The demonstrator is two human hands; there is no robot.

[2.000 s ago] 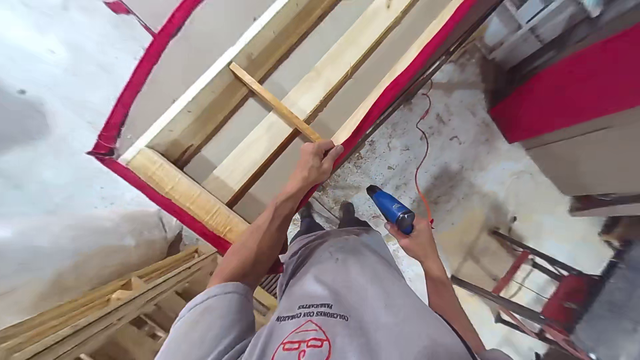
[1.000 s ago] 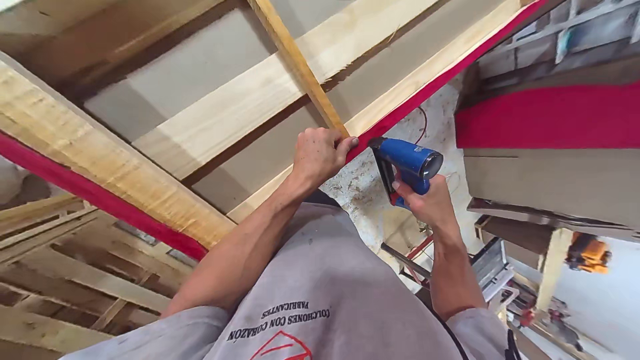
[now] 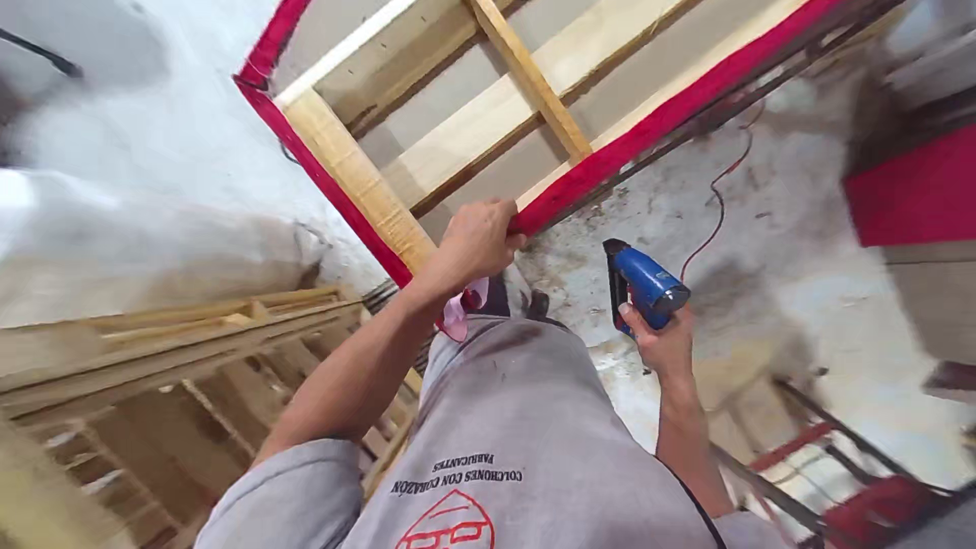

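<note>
My left hand (image 3: 482,238) grips the red fabric edging (image 3: 587,177) along the near side of a wooden frame (image 3: 354,171), close to its corner. The frame has pale slats, a grey-beige panel between them and a narrow wooden crosspiece (image 3: 531,80). In my right hand (image 3: 665,339) is a blue pneumatic staple gun (image 3: 644,282), held by its handle, its nose pointing up and left, apart from the frame. A thin red air hose (image 3: 720,198) runs over the floor near the tool. Below my left hand hangs a strip of pink fabric (image 3: 456,313).
At the lower left stands another wooden frame (image 3: 183,343) with slats. A red and beige piece of furniture (image 3: 919,191) is at the right edge. A dark metal stand with a red part (image 3: 884,507) is at the lower right. Something wrapped in plastic (image 3: 152,244) lies at the left.
The staple gun was beside the edging near my left hand one second ago and is now away from it. My left hand has moved along the edging, away from the crosspiece, toward the corner. The view has shifted.
</note>
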